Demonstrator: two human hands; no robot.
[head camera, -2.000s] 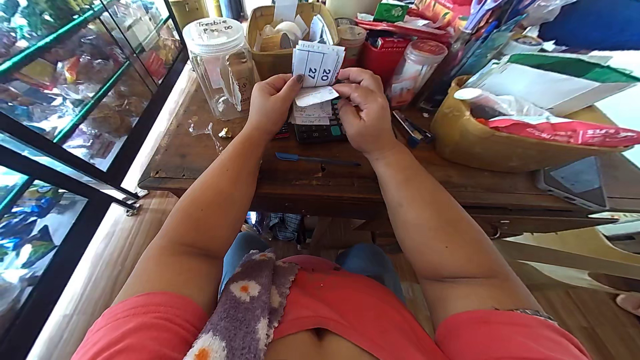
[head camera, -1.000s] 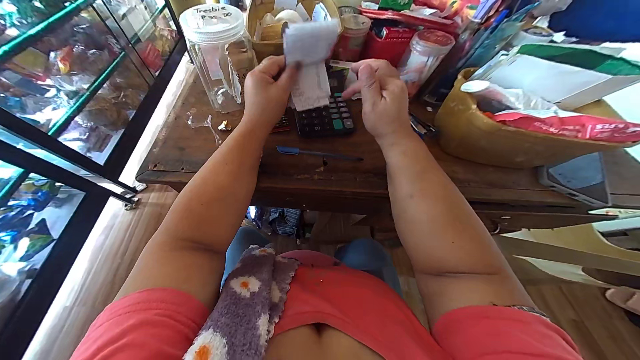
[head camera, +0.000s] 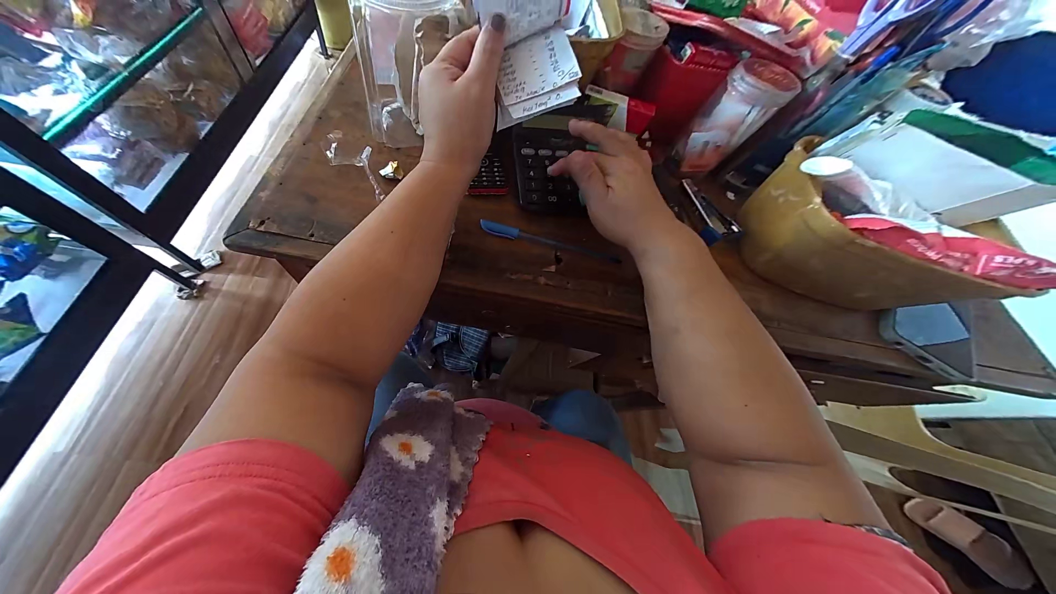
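Note:
My left hand (head camera: 462, 99) grips a small stack of paper slips (head camera: 540, 70) that bear handwriting, with the thumb on top of them. Right of it, my right hand (head camera: 615, 177) is over a black desk calculator (head camera: 536, 173), its fingers partly spread and bent at the keys, holding nothing. Part of the calculator's keypad is hidden beneath those fingers. A small red and black keypad device (head camera: 489, 177) lies beside the calculator, partly behind my left wrist. Nearer the table's front edge lies a capped blue pen (head camera: 544, 239).
A clear plastic jar (head camera: 379, 74) stands at the left on the wooden table (head camera: 289, 198). At the right are a lidded container (head camera: 738, 111), a tan basin (head camera: 792, 239) full of packages and a smartphone (head camera: 928, 330). A glass display case (head camera: 107, 107) is at far left.
My right hand has let go of the papers and come down over the calculator. My left hand still has the slips, and the calculator shows more than at first.

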